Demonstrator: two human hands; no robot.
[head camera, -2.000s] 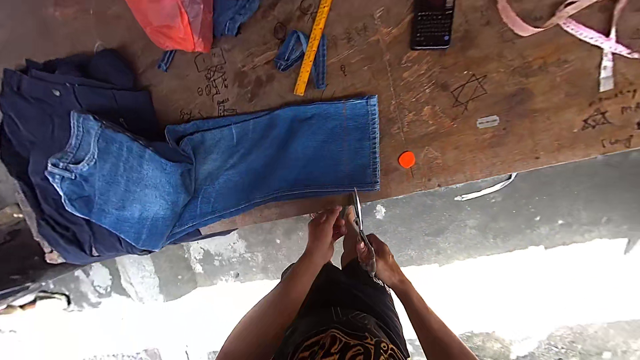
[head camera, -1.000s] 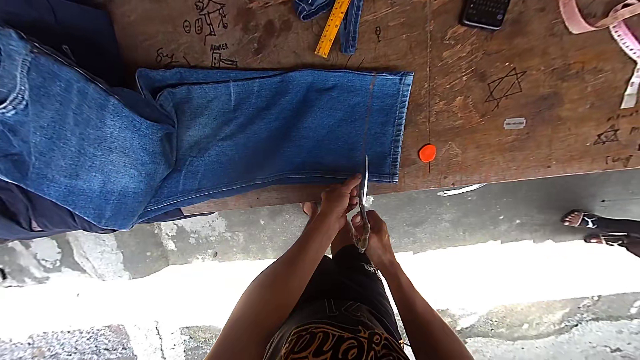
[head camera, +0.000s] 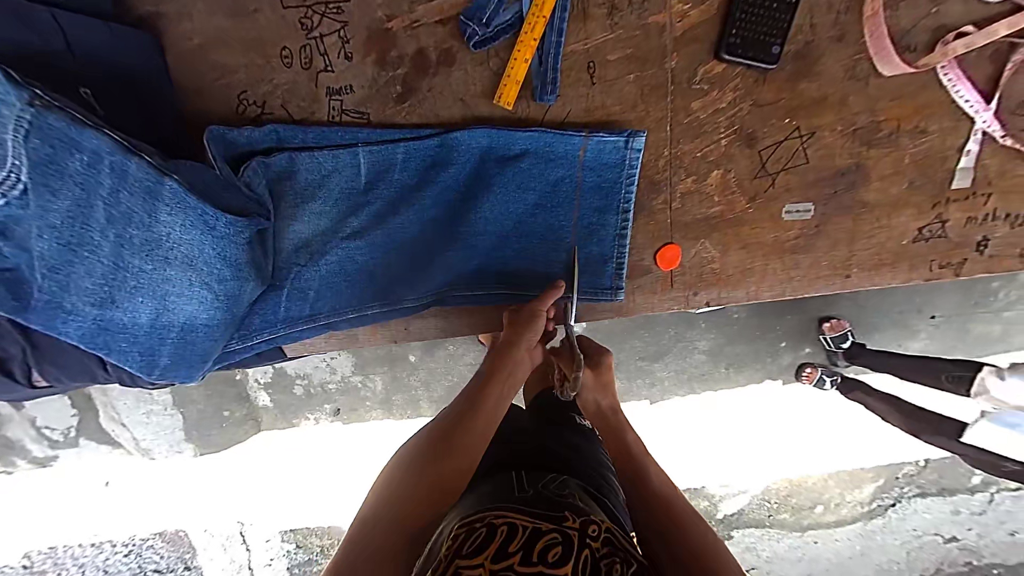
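A leg of blue denim jeans (head camera: 416, 208) lies flat across the wooden table, its hem at the right end and a faint line drawn across it near the hem. My right hand (head camera: 594, 370) grips the handles of metal scissors (head camera: 573, 292) just off the table's front edge. The upper blade lies over the denim along the drawn line; the lower blade is hidden. My left hand (head camera: 528, 324) is at the near edge of the leg, thumb on top of the cloth, just left of the blades; its fingers underneath are partly hidden.
On the table (head camera: 720, 160) lie an orange disc (head camera: 668, 256), a yellow ruler (head camera: 524, 56) over denim scraps (head camera: 490, 22), a phone (head camera: 758, 30), a pink measuring tape (head camera: 964, 88) and a small metal blade (head camera: 798, 210). Dark cloth (head camera: 88, 80) lies left. A person's feet (head camera: 828, 356) are at right.
The scissors have moved from the near edge of the denim leg onto it, along the drawn line. A person's legs have come into view at the right. The view has moved closer.
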